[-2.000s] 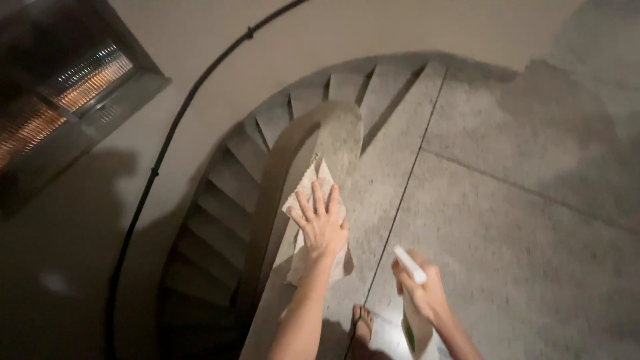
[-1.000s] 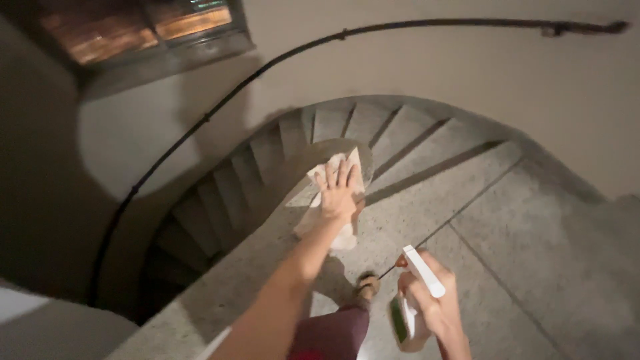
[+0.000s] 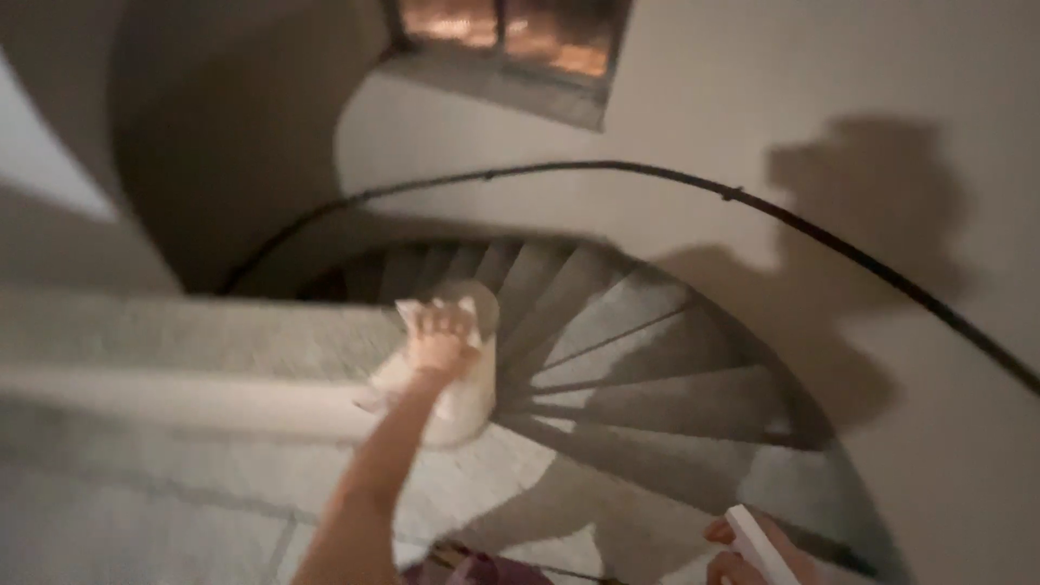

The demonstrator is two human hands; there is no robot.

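Note:
My left hand (image 3: 443,337) lies spread over a pale cloth (image 3: 394,378) on the rounded end of a low stone-like parapet wall (image 3: 203,337); part of the cloth hangs down the near side. Whether the fingers grip the cloth or only press on it is blurred. At the bottom right, my right hand (image 3: 751,561) is closed around a spray bottle, of which only the white trigger head (image 3: 760,544) shows; its body is out of view.
Winding stairs (image 3: 650,357) curve down around the parapet's end. A dark handrail (image 3: 609,165) runs along the curved wall beneath a window (image 3: 512,36). My foot and purple clothing (image 3: 487,569) show at the bottom edge, on the landing floor (image 3: 146,504).
The view has turned a lot. My left hand and the cloth stay on the parapet top near its rounded end. The bottle's body, seen earlier with green on it, has left the view.

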